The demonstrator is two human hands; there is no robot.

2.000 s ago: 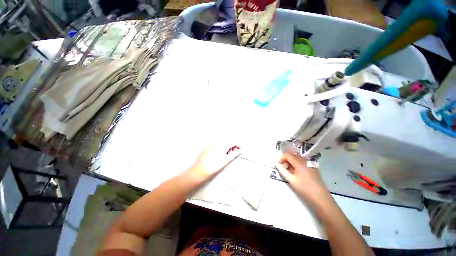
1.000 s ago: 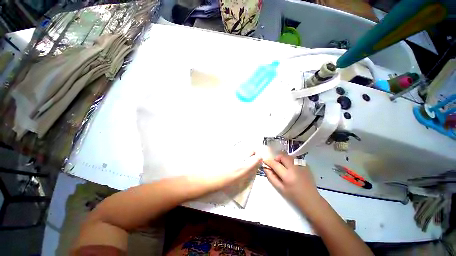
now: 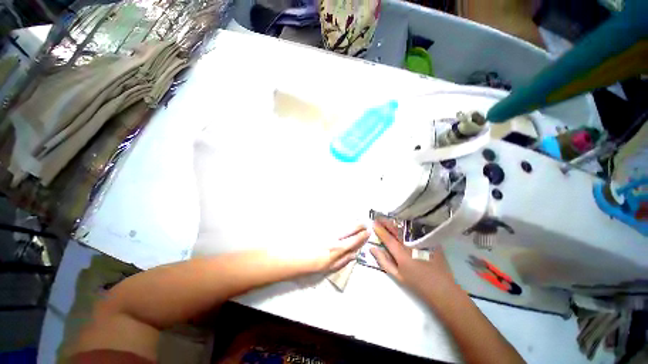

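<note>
A garment panel [image 3: 241, 192], nearly white in glare, lies on the table left of the sewing machine [image 3: 540, 213]. A small beige corner of cloth [image 3: 341, 276] shows below my left hand. My left hand [image 3: 341, 250] lies flat on the cloth, palm down, just left of the needle area. My right hand [image 3: 405, 257] is beside it, fingers spread on the cloth at the presser foot [image 3: 408, 229]. The fingertips of both hands are close together. Glare hides the cloth edges and the exact contact at the needle.
Orange-handled snips [image 3: 497, 276] lie on the machine bed right of my right hand. A panel stack [image 3: 92, 106] lies on the plastic-covered side table. A blue bottle-shaped marking [image 3: 366, 131] is on the tabletop. A teal and yellow lamp [image 3: 561, 71] hangs above the machine.
The panel now spreads over the table to the left. My left hand has moved right toward the needle and flattened. My right hand's fingers have opened out from a pinch. The view has shifted.
</note>
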